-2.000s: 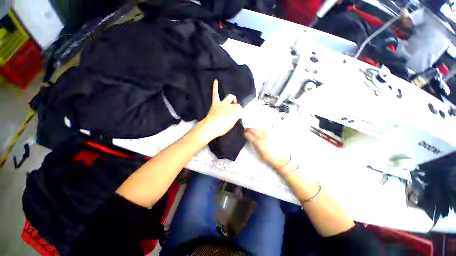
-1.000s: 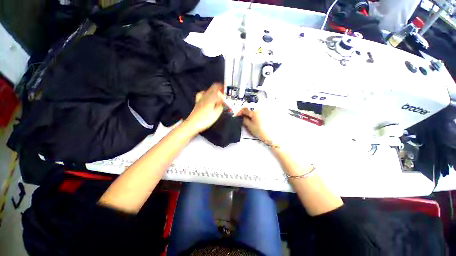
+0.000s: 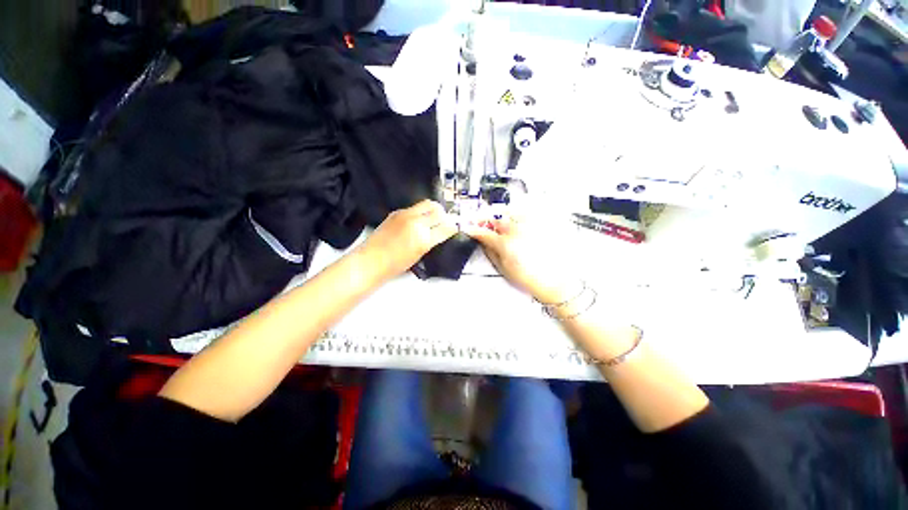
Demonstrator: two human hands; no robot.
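A large black garment [image 3: 229, 169] with a thin white stripe lies heaped on the white machine table, left of the needle area. My left hand [image 3: 410, 237] pinches the garment's edge just in front of the presser foot [image 3: 476, 191]. My right hand [image 3: 501, 244] holds the same edge close beside it, fingertips nearly touching my left hand's. A small black flap of the cloth hangs below my fingers. The white sewing machine [image 3: 687, 139] marked "brother" stands just beyond my hands.
A red-handled tool [image 3: 615, 231] lies under the machine arm. A printed ruler scale runs along the table's front edge [image 3: 438, 351]. Black cloth lies in red crates beside both my legs. Black cloth hangs at the far right. A bottle with a red cap [image 3: 801, 50] stands behind the machine.
The view has shifted towards the machine. My hands have brought the garment edge to the presser foot, and my fingertips have closed together there.
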